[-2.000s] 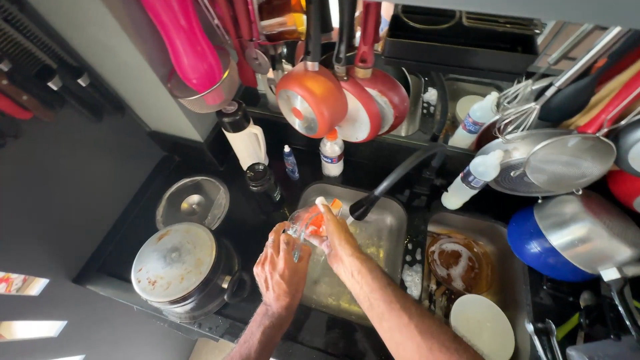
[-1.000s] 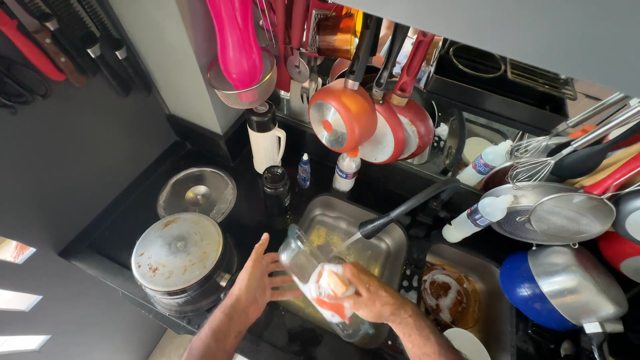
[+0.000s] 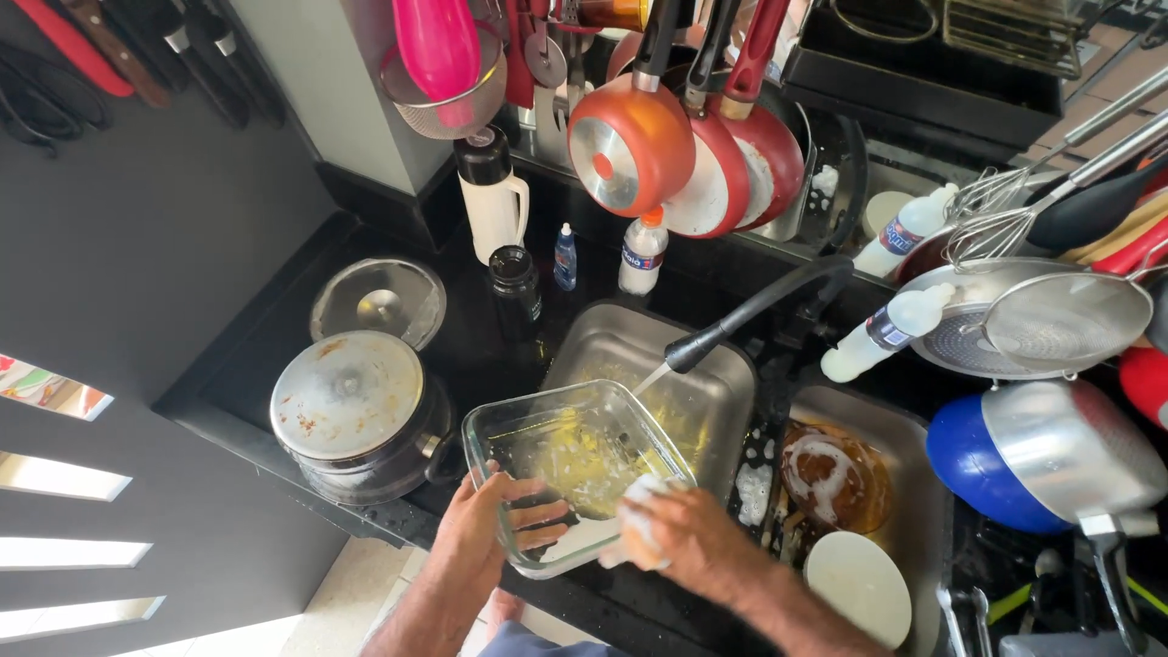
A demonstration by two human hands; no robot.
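A rectangular clear glass baking dish [image 3: 575, 456] is tilted over the left sink basin [image 3: 721, 383]. My left hand [image 3: 506, 516] grips its left wall, fingers under or against the glass. My right hand [image 3: 671, 534] is closed on a soapy sponge [image 3: 646, 511] at the dish's right rim. Water runs from the black faucet spout [image 3: 698, 347] just behind the dish. In the right basin [image 3: 903, 438] lie a soapy amber-brown dish [image 3: 835, 474] and a white bowl [image 3: 858, 589].
A lidded pot [image 3: 351, 401] and a glass lid [image 3: 379, 301] stand left. Behind are a thermos [image 3: 493, 201], black jar [image 3: 516, 283], small blue bottle [image 3: 566, 260] and plastic bottle [image 3: 643, 255]. Red pans [image 3: 630, 146] hang above; sieves [image 3: 1068, 315] and a blue-bottomed pan [image 3: 995, 461] are at right.
The glass dish has been turned so its open side faces up, with my left hand now on its left wall. One second ago that hand was apart from it. The sponge hand stays at the dish.
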